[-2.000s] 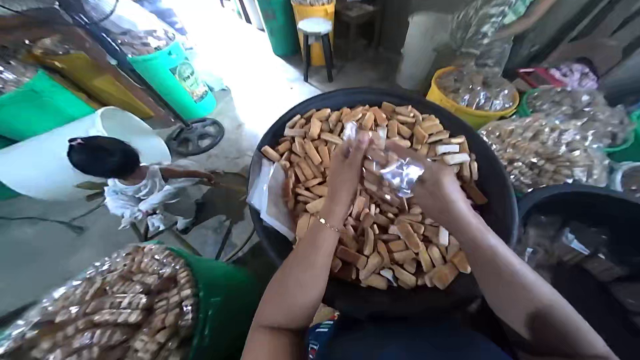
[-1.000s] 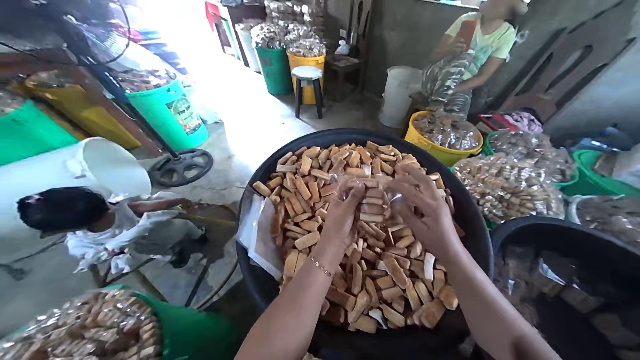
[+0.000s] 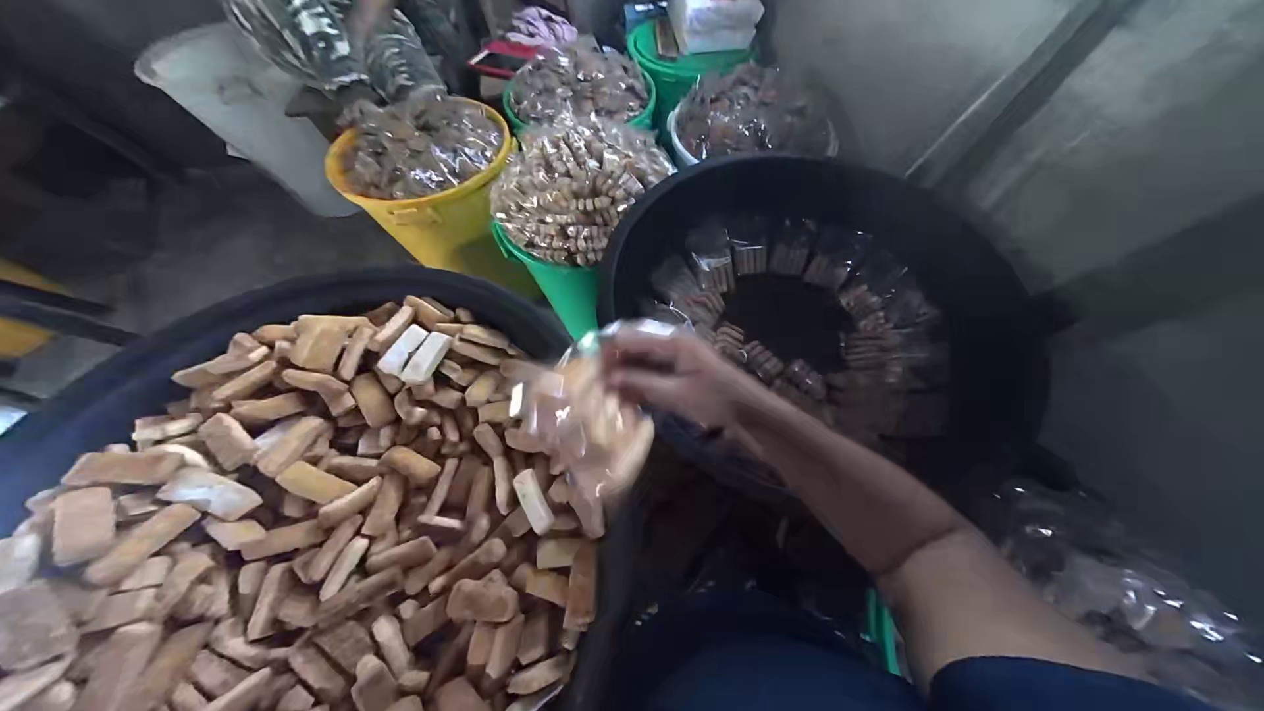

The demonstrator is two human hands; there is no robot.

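Observation:
My right hand (image 3: 667, 370) grips the top of a clear plastic bag (image 3: 588, 425) filled with bread or biscuit pieces, blurred by motion. The bag hangs over the right rim of a wide black tub heaped with loose brown rectangular biscuit pieces (image 3: 365, 494), a few of them whitish. Right of it, a second black tub (image 3: 997, 257) holds filled clear bags (image 3: 869, 326) stood in a ring around a dark middle. My left hand is out of the frame.
Behind the tubs stand a yellow bucket (image 3: 434, 212) and green buckets (image 3: 568, 286) full of bagged biscuits. A pale bin (image 3: 247, 118) is at the upper left. More clear bags (image 3: 1126, 592) lie at the lower right, and a grey wall (image 3: 1116, 148) rises beyond.
The view has swung right. My right hand has moved from the middle of the biscuit heap to the tub's right rim with a bag. My left hand, seen earlier over the heap, has left the view.

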